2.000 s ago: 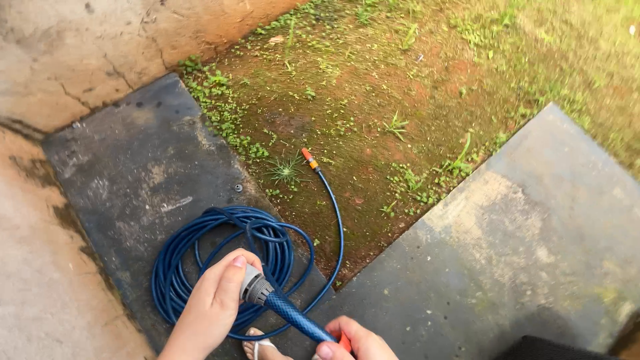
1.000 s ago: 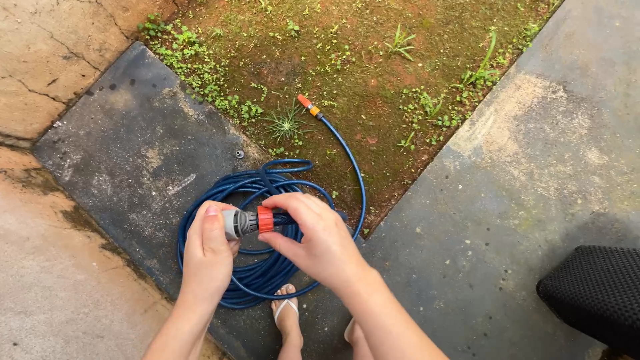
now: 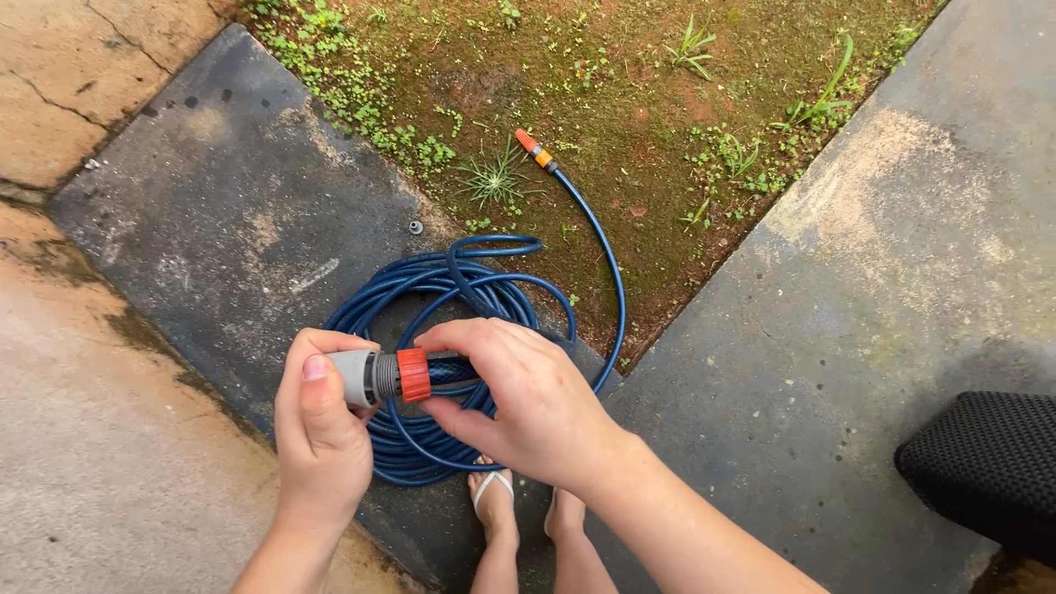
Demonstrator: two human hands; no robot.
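My left hand (image 3: 323, 412) grips the grey plastic hose connector (image 3: 353, 377) from the left. Fingers and thumb of my right hand (image 3: 528, 396) close around the orange ring nut (image 3: 413, 375), which sits at the threaded grey end with a short gap of thread showing. A blue hose end (image 3: 450, 371) runs into the nut and passes behind my right fingers. Below my hands a coiled blue garden hose (image 3: 388, 285) lies on the dark slab. Its far end carries an orange and yellow spray nozzle (image 3: 535, 150), resting on mossy soil.
A small grey fitting (image 3: 416, 227) lies on the slab (image 3: 206, 173). Cracked walls (image 3: 107, 82) border the left side. Another concrete slab (image 3: 792, 363) is at the right, with a black mesh-covered object (image 3: 982, 470). My feet in white flip-flops (image 3: 493, 487) stand beside the coil.
My right hand has moved from lower on the hose up to the orange nut, and the nut now sits at the grey connector's thread. The view has shifted.
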